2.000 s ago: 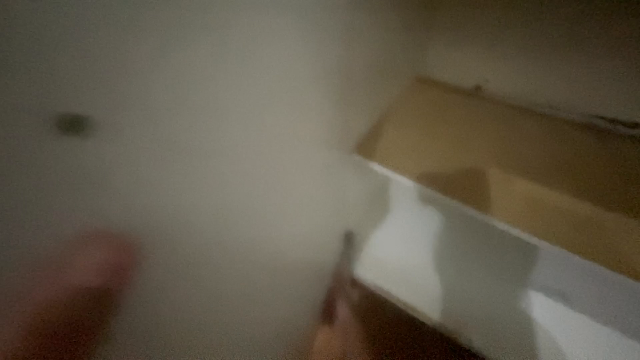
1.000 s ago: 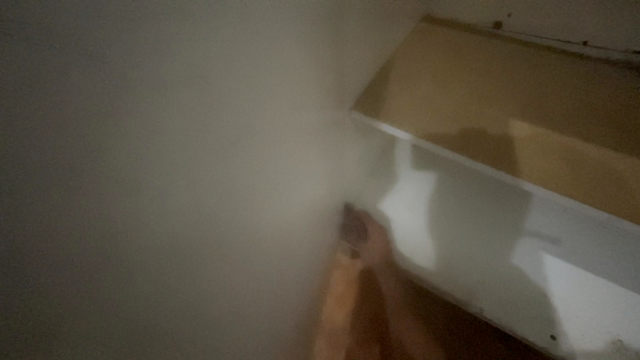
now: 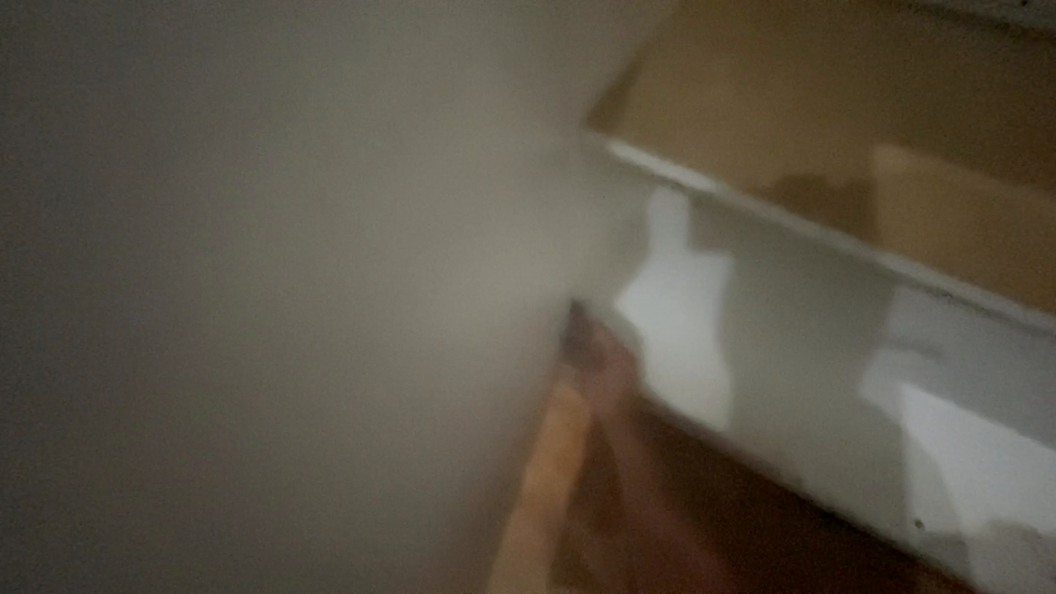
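My right hand [image 3: 615, 367] reaches in from the lower right, its forearm over the dark brown surface. Its fingers are closed around a small dark object [image 3: 580, 334], too blurred to identify. The hand is low in the corner where the pale wall [image 3: 330, 272] meets a white riser-like board [image 3: 813, 355]. Whether the dark object touches the wall cannot be told. My left hand is not in view.
A tan wooden board [image 3: 742, 107], like a stair tread, juts out above the white board with a pale front edge. Below lies a dark brown surface [image 3: 742, 487]. An orange-lit strip [image 3: 544, 495] runs beside the wall. Shadows fall across the boards.
A blurred pinkish shape, apparently my left hand, was at the lower left two seconds ago and has left the view. My right hand and forearm show more fully than two seconds ago.
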